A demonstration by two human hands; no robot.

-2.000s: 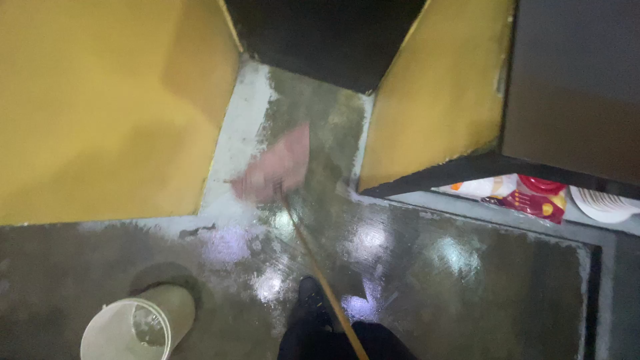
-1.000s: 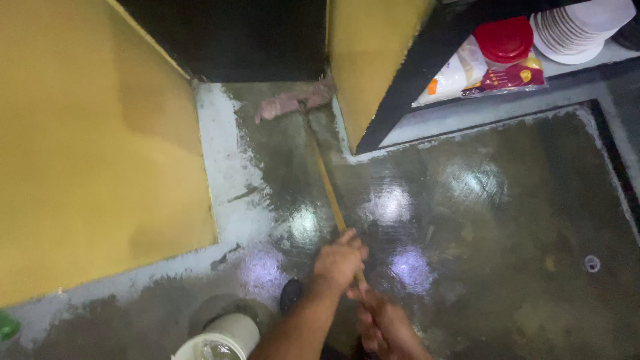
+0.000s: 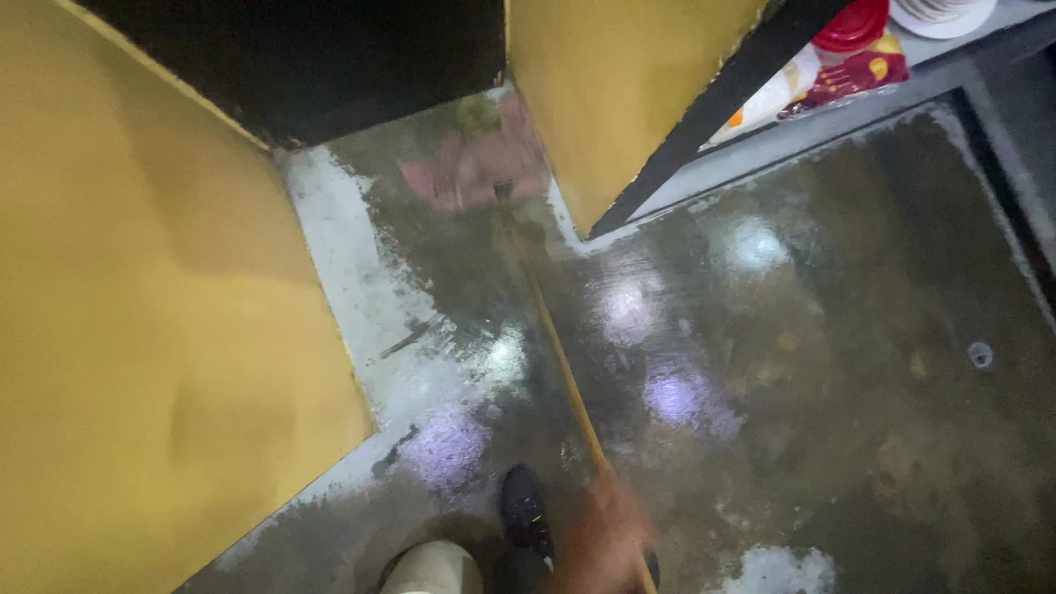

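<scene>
My left hand [image 3: 609, 528], blurred at the bottom centre, is closed around the long wooden handle [image 3: 569, 384] of a floor mop. The handle slants up and left to a pink cloth mop head [image 3: 462, 169], which is smeared by motion. This cloth lies on the wet floor between two yellow panels, its right end close to the right-hand one. My right hand is out of view, as is the handle's lower end.
A white bucket [image 3: 433, 569] stands left of my dark shoe [image 3: 524, 503]. Yellow panels [image 3: 190, 313] and a black panel [image 3: 355, 58] border the narrow floor recess. At upper right, a low shelf holds a red-lidded container [image 3: 854, 25], packets [image 3: 858, 82] and stacked white plates [image 3: 945, 16].
Both hands were on the handle one second ago; now only the left shows. The mop head has moved from the base of the black panel back toward me and looks more spread out.
</scene>
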